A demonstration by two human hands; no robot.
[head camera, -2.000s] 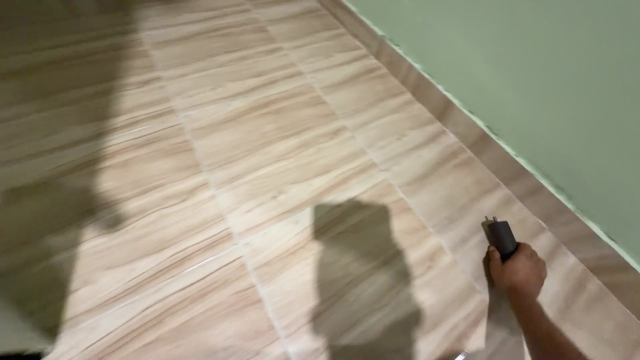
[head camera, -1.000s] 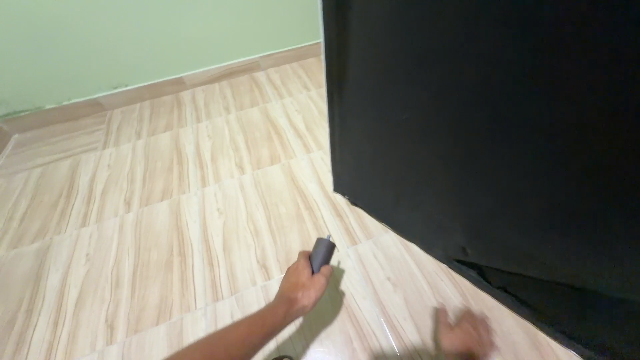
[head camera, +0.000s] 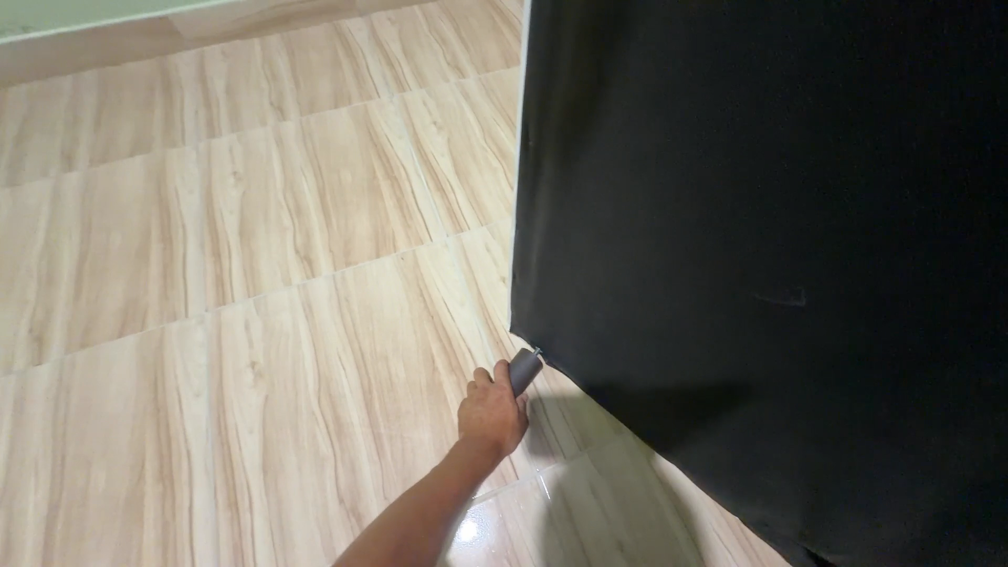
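Observation:
My left hand [head camera: 494,413] is closed around a dark grey cylindrical furniture leg [head camera: 525,372], with the fingers on its near side. A short metal bolt [head camera: 538,352] sticks out of the leg's upper end. This bolt meets the lower left corner edge of a large upturned piece of furniture, whose underside is covered in black fabric [head camera: 748,236]. Whether the bolt has entered a hole there cannot be told. My right hand is not in view.
Wood-patterned floor tiles [head camera: 276,236] lie under and to the left of the furniture. A tiled skirting [head camera: 94,47] runs along the green wall [head camera: 47,16] at the upper left. The black panel fills the right side, its lower edge slanting down to the right.
My left hand has brought the furniture leg up to the black panel's corner; a second earlier it was apart from it. My right hand has left view. The view has swung considerably since two seconds ago.

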